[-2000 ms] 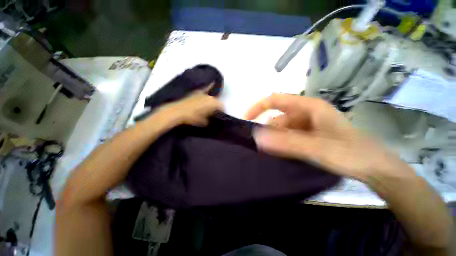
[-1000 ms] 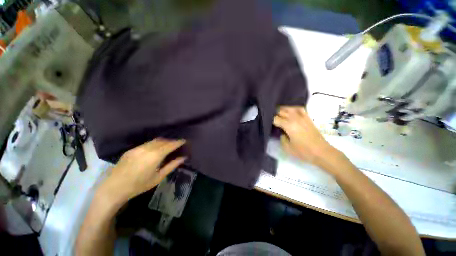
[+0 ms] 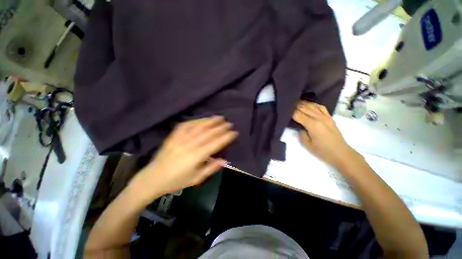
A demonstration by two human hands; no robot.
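Note:
A large dark purple-brown garment piece [image 3: 192, 66] lies spread over the white table, with its lower edge at the table's front edge. A slit-like opening in it shows white through its upper end. My left hand [image 3: 195, 149] rests on the cloth near its lower edge, fingers partly spread; whether it pinches the cloth is unclear. My right hand [image 3: 316, 124] holds the cloth's right edge, with its fingertips at or under the fold. The lockstitch machine [image 3: 425, 45] with a blue "brother" badge stands to the right, apart from the cloth.
Black-handled scissors [image 3: 53, 119] lie on the left table beside another machine [image 3: 30, 48]. A grey-white rod-like lamp or tool [image 3: 375, 17] is at the top right. The white table [image 3: 415, 192] has a front edge running below my hands.
The cloth, bunched two seconds ago, was opened out and spread across the table. Since one second ago my left hand has moved right onto the cloth. The view has also shifted.

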